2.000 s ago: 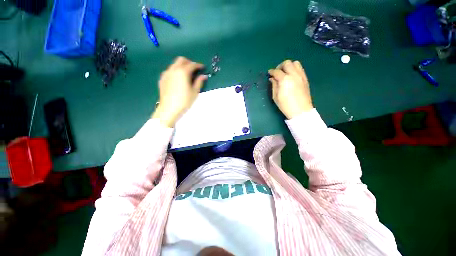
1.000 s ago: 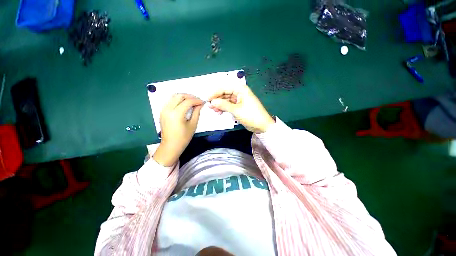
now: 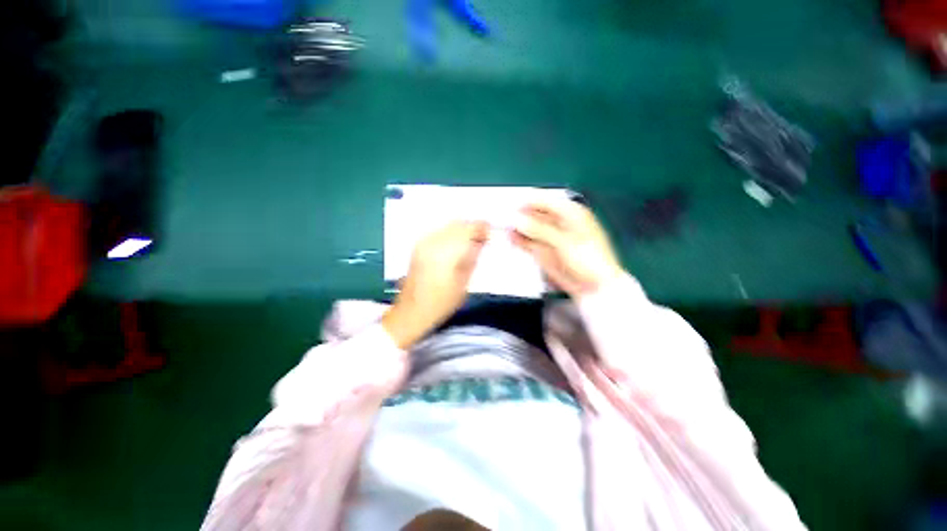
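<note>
The whole view is blurred. The white work board (image 3: 415,207) lies at the table's near edge with dark round dots at its corners. My left hand (image 3: 441,272) is over the left part of the board, fingertips bent inward. My right hand (image 3: 566,244) is over the right part, fingertips pointing at the left ones with a small gap. Anything between the fingertips is too small and blurred to tell. A dark pile of leaded components (image 3: 315,62) lies beyond the board to the left. A pile of tiny black pieces (image 3: 659,213) lies right of the board.
Blue bin (image 3: 239,10) and blue cutters (image 3: 467,16) lie at the far side. A plastic bag (image 3: 766,145), a smaller blue bin (image 3: 888,166) and other cutters (image 3: 865,247) are right. A phone (image 3: 125,182) and a red bin (image 3: 39,254) are left.
Since two seconds ago both hands have come in from beyond and beside the board to over it. Since one second ago the view has shifted and blurred, and the fingertips look slightly farther apart.
</note>
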